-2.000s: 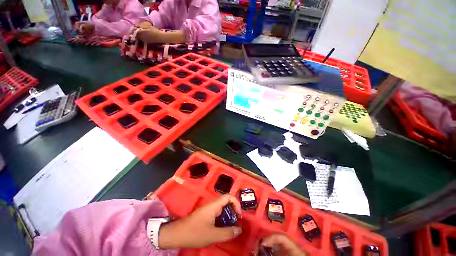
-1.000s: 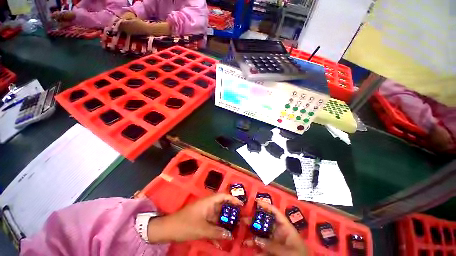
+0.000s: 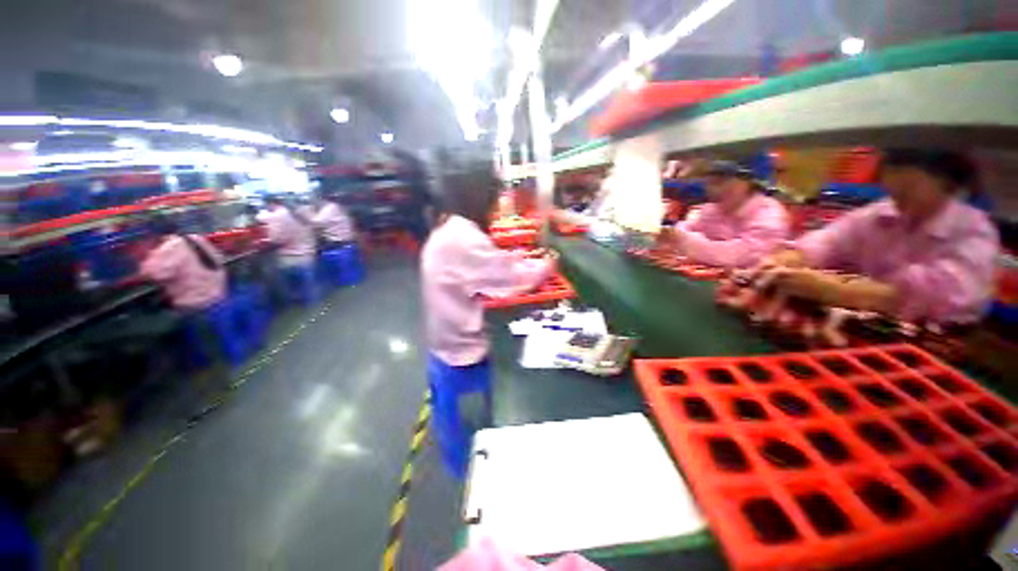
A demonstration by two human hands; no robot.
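Neither of my hands is in the picture; only a bit of my pink sleeve shows at the bottom edge. The full red tray of watch units lies on the green bench at the right, its pockets holding dark squares, somewhat blurred. The record sheet on a clipboard lies to its left, and its writing cannot be read. A calculator lies beyond the sheet on white papers. The near tray and the units I held are out of view.
A person in pink is on a blue stool beyond the clipboard. Two people in pink work across the bench at the right, one over strapped items. An aisle floor with yellow-black tape runs at left, with more workers beyond.
The view has swung up and to the left, into the aisle. My hands, the two lit watch units, the near tray and the tester have left the picture.
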